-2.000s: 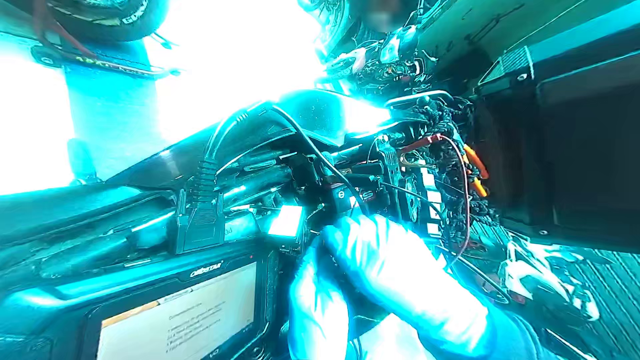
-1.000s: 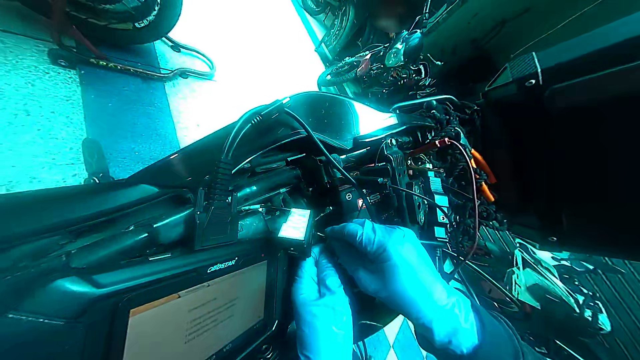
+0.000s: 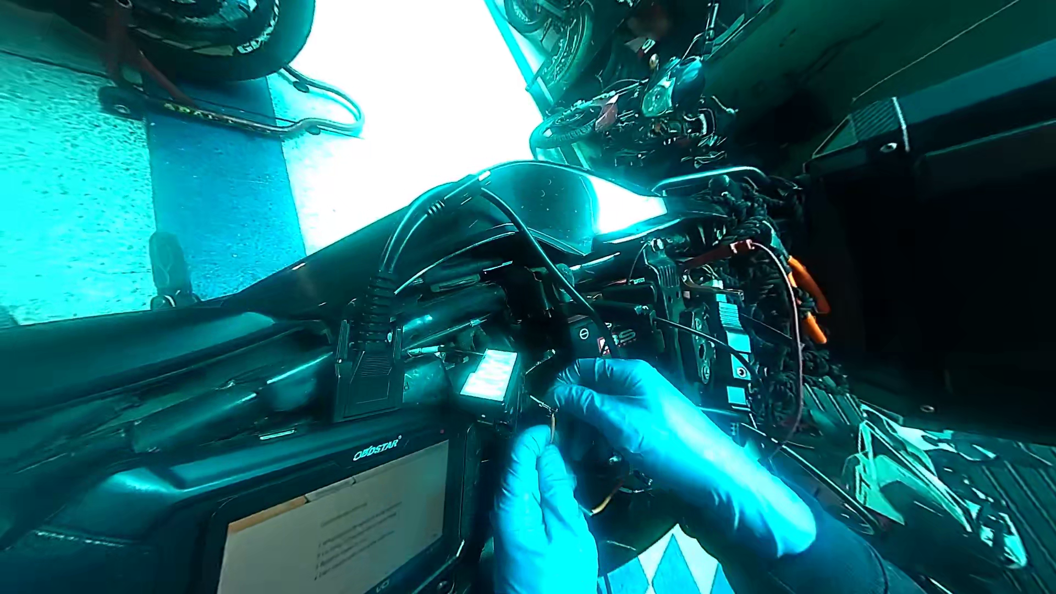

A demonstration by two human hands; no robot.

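Observation:
Both hands wear thin blue gloves and meet over a partly stripped motorcycle. My left hand [image 3: 544, 511], low in the view, pinches a thin wire [image 3: 552, 422] between thumb and finger. Just above it and to the right, my right hand [image 3: 652, 421] has its thumb and fingertips closed near the wire's upper end; what lies between them is hidden. Left of the fingertips sits a small black box with a bright white label [image 3: 492, 374]. An Obdstar diagnostic tablet [image 3: 346, 520] with its screen lit lies at lower left, and a thick black connector with cables [image 3: 371, 363] stands above it.
A clip-like red part with a red cable [image 3: 742, 246] and orange parts [image 3: 808, 297] are at right of the exposed wiring. A large black case [image 3: 949, 247] fills the right side. Other motorcycles [image 3: 668, 99] stand behind, and a wheel with a paddock stand [image 3: 223, 120] is at upper left.
The glare over the scene has dimmed. Both hands remain close together beside the labelled box, and a thin wire now shows between the fingertips.

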